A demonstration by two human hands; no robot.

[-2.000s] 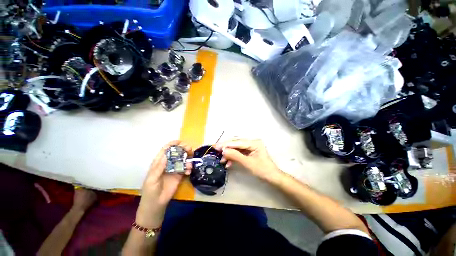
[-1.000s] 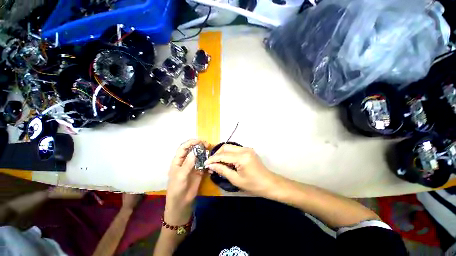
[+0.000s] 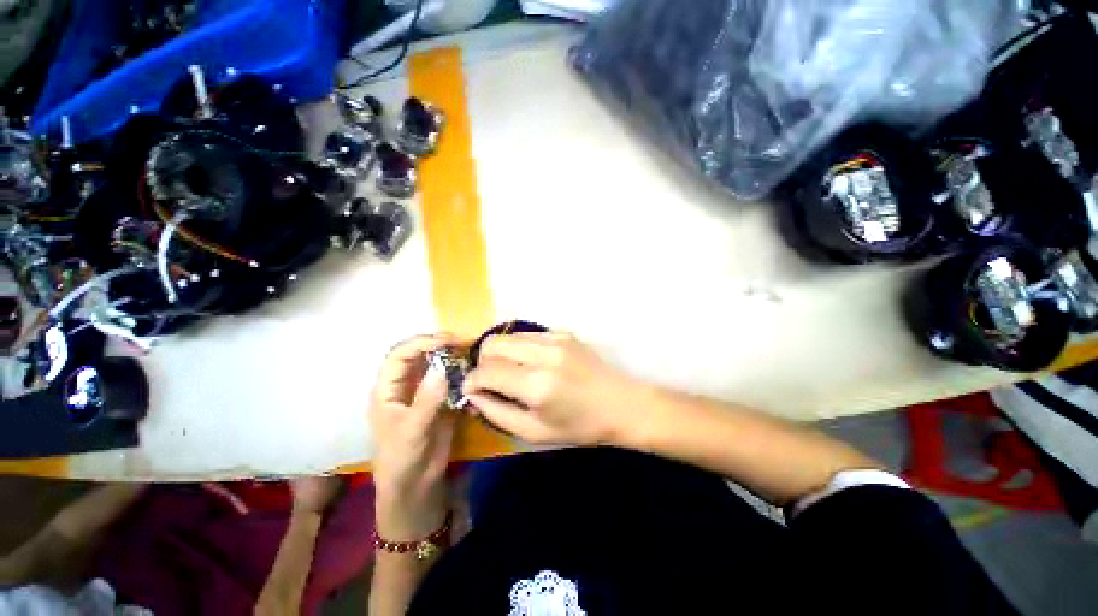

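Observation:
My left hand (image 3: 412,403) holds a small silvery camera module (image 3: 450,375) upright near the bench's front edge. My right hand (image 3: 539,388) has its fingertips at the module's right edge; what they pinch is too small to tell. A round black housing (image 3: 512,327) stands on the table under and behind my right hand, mostly hidden by it. The wires between module and housing are hidden by my fingers.
Loose camera modules (image 3: 395,169) lie beside the orange tape (image 3: 448,193). Black housings with wires (image 3: 217,181) and a blue bin (image 3: 193,60) are at left. A plastic bag (image 3: 722,96) and housings with modules (image 3: 869,207) are at right. Another person's arm (image 3: 289,548) is at lower left.
My right hand has moved from the housing's wires to the module's edge. The module has been turned more edge-on. The camera view has shifted.

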